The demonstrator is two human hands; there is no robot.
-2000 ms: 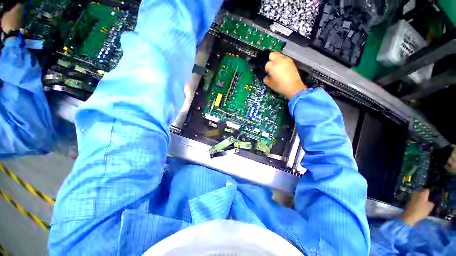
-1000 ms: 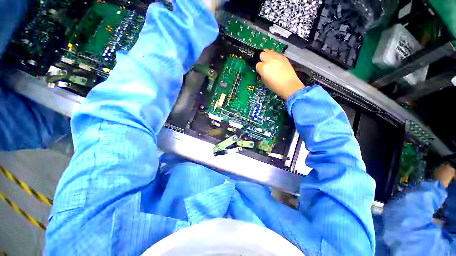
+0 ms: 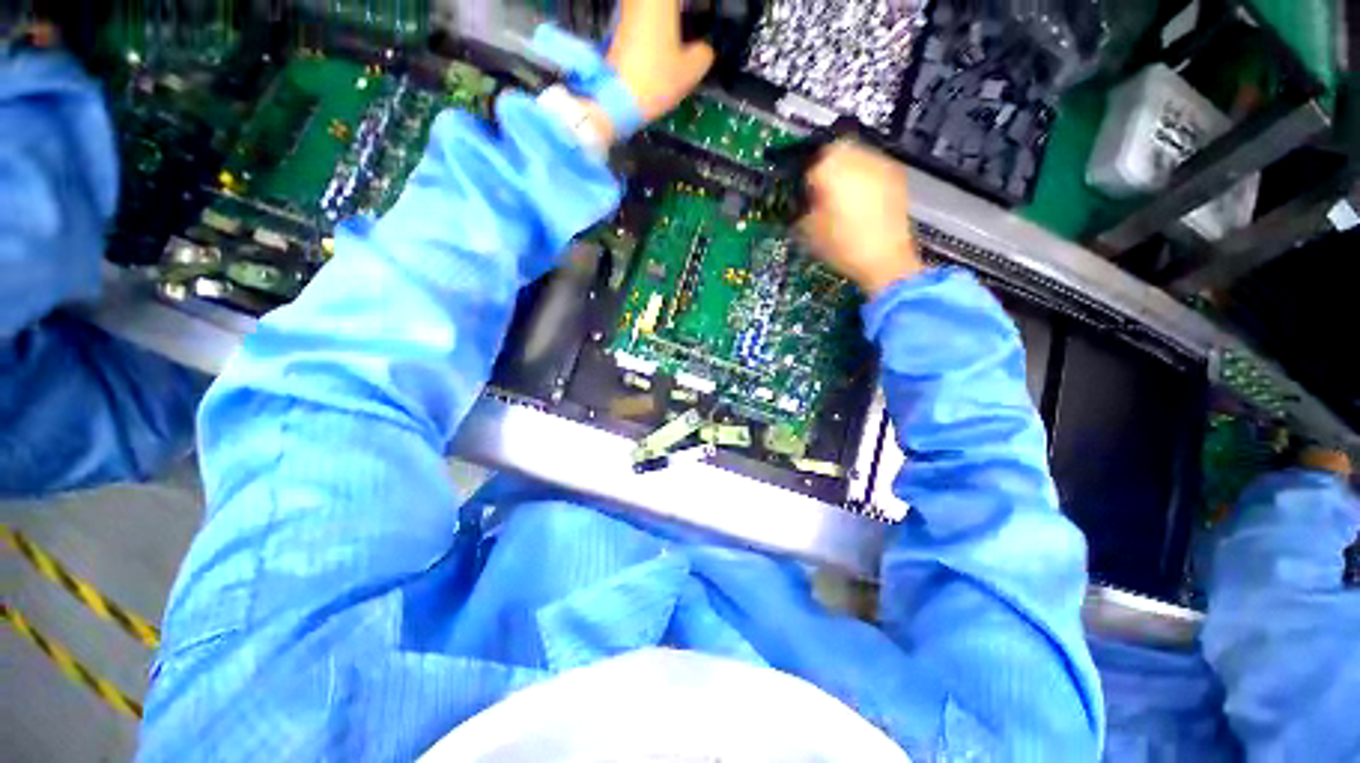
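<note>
A green circuit board (image 3: 716, 306) crowded with small parts lies in a black pallet (image 3: 589, 350) in front of me. Pale green latches (image 3: 694, 435) sit on the pallet's near edge. A narrow green board strip (image 3: 723, 131) lies along its far edge. My left hand (image 3: 656, 63) is above the strip's left end, a light blue band on its wrist; its fingertips are partly hidden. My right hand (image 3: 858, 209) is blurred over the board's far right corner, with something black at its fingertips. I cannot tell what either hand holds.
Beyond the rail are a bin of pale components (image 3: 835, 57), a bin of black block components (image 3: 977, 97) and a white plastic box (image 3: 1163, 134). Another board (image 3: 306, 134) lies left. An empty-looking black pallet (image 3: 1126, 455) lies right. People's blue sleeves (image 3: 1298, 596) show at both sides.
My left hand has come into view from the top edge, moving back toward the pallet. My right hand has shifted slightly right and is blurred. The neighbour's sleeve at right has moved.
</note>
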